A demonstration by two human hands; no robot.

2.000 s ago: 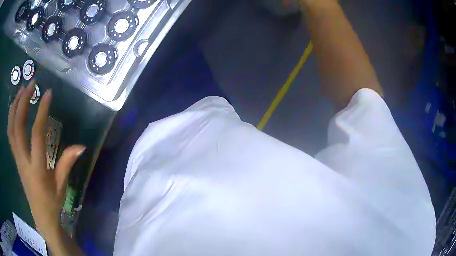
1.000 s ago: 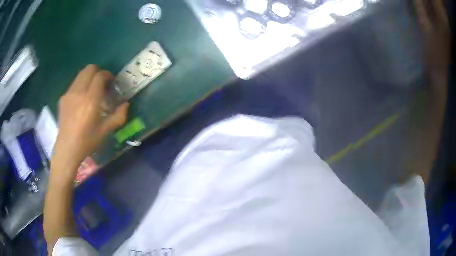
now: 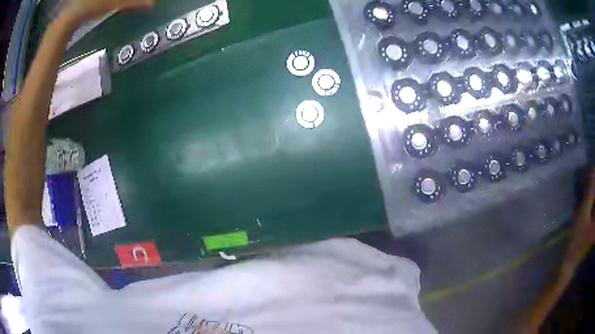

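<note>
A pale narrow four-position holder (image 3: 173, 32) lies at the upper left of the green mat, with ringed round pieces in its four seats. Three loose ringed discs (image 3: 309, 114) lie on the mat left of the tray. The large clear blister tray (image 3: 406, 212) is at the right, with rows of black-ringed round components (image 3: 419, 140). My left hand (image 3: 107, 5) is at the top left, above the holder and cut off by the picture's top edge; its fingers and grip are hidden. My right forearm shows at the far right edge; the hand is out of the picture.
A printed paper sheet (image 3: 102, 196) lies at the left by a blue item (image 3: 63, 202). A white box-like piece (image 3: 78, 85) is behind it. Red (image 3: 137, 254) and green (image 3: 226, 241) labels mark the near bench edge. Grey floor with a yellow line shows lower right.
The view has swung toward the bench. The holder now lies farther from the near edge, away from the green label. My left arm has reached up and forward, beyond the holder.
</note>
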